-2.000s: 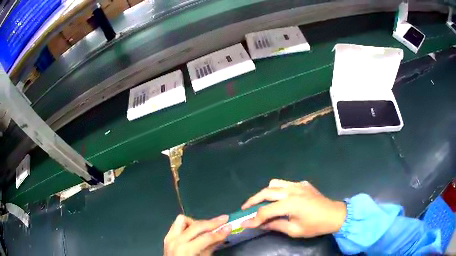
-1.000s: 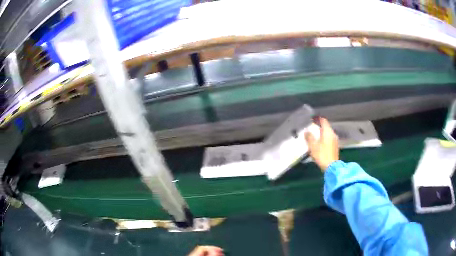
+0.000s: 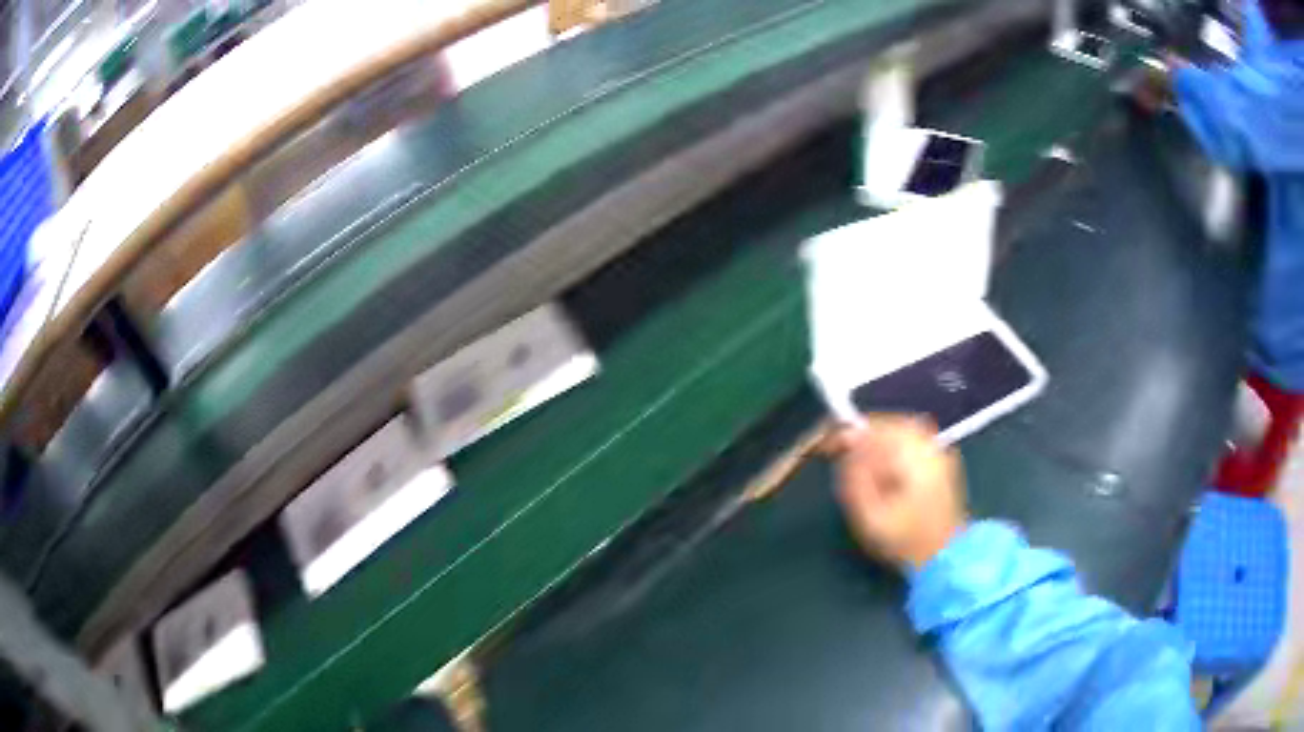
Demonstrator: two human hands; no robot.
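Note:
An open white retail box (image 3: 1013, 403) rests at the bench edge beside the belt, its white lid (image 3: 904, 275) standing up. A dark flat device (image 3: 944, 383) with a small pale mark fills its tray. My right hand (image 3: 898, 486), bare in a light blue sleeve, is at the box's near left corner, fingers curled and blurred. It overlaps the corner; whether it grips the box cannot be told. My left hand is not in view.
Closed white boxes (image 3: 508, 375) lie in a row on the green belt (image 3: 629, 415). Another open box (image 3: 890, 160) stands beyond. A person in blue (image 3: 1258, 172) is at the upper right, above a blue stool (image 3: 1233, 579).
The view has swung right. My right hand has left the closed box it was handling on the belt and is now at the open box. My left hand has gone out of view.

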